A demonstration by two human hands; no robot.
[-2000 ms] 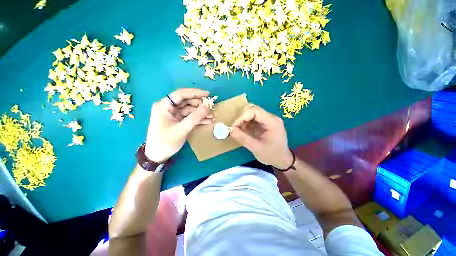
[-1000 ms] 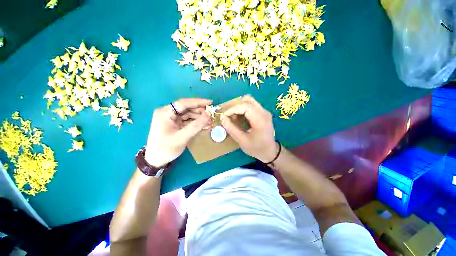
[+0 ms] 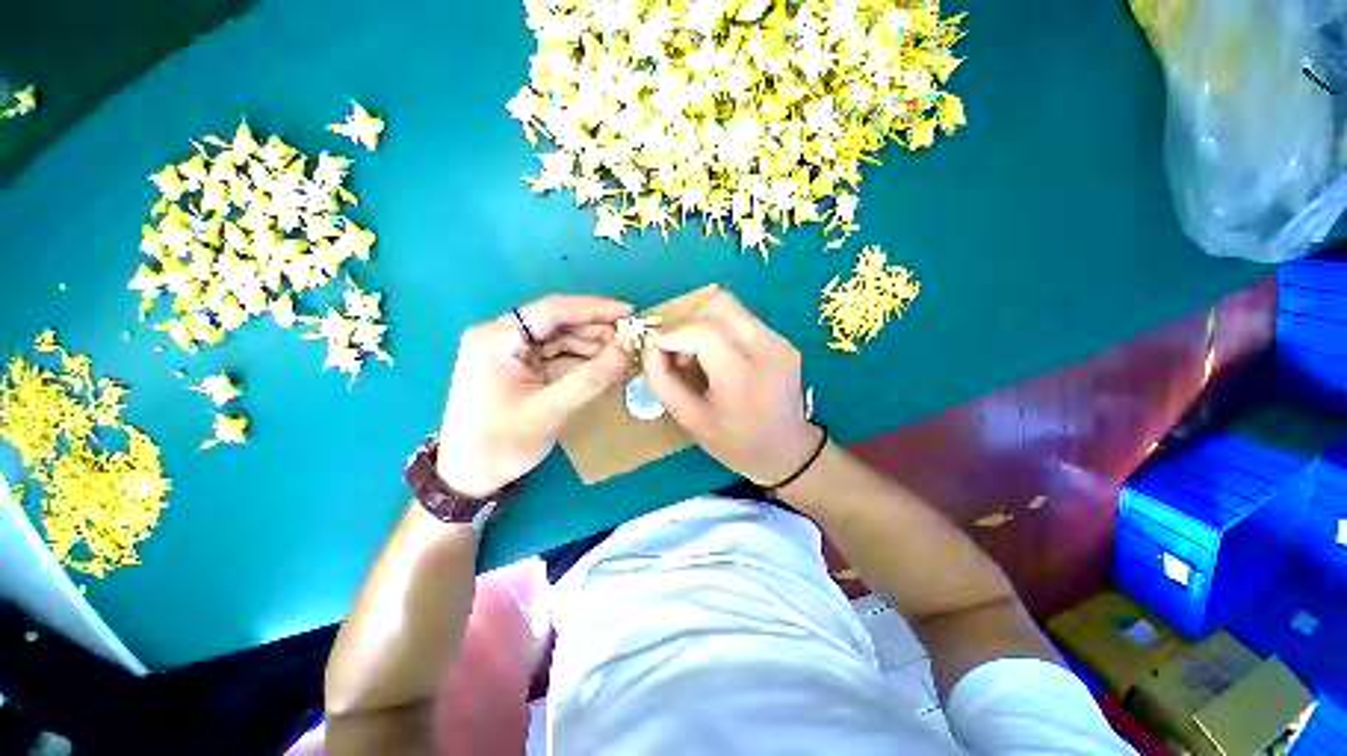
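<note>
My left hand [image 3: 529, 387] holds a pale yellow star-shaped piece [image 3: 635, 328] in its fingertips above the brown cardboard [image 3: 613, 443]. My right hand [image 3: 736, 387] has its thumb and finger pinched together, touching the star-shaped piece. The small yellow piece between the right fingertips is mostly hidden by them. The white round patch [image 3: 644, 399] lies on the cardboard, partly covered by my right hand. A large heap of star-shaped pieces [image 3: 739, 111] is at top centre, and a little pile of small yellow pieces [image 3: 869, 299] is right of my hands.
A smaller heap of star-shaped pieces [image 3: 244, 236] is at left, with small yellow pieces [image 3: 96, 488] at far left by a white edge. A cloudy plastic bag [image 3: 1256, 141] is upper right. Blue crates [image 3: 1204, 524] and cardboard boxes [image 3: 1167, 665] stand lower right.
My right hand has moved up and left from beside the white patch to the star-shaped piece in my left fingertips. My left hand has shifted slightly right.
</note>
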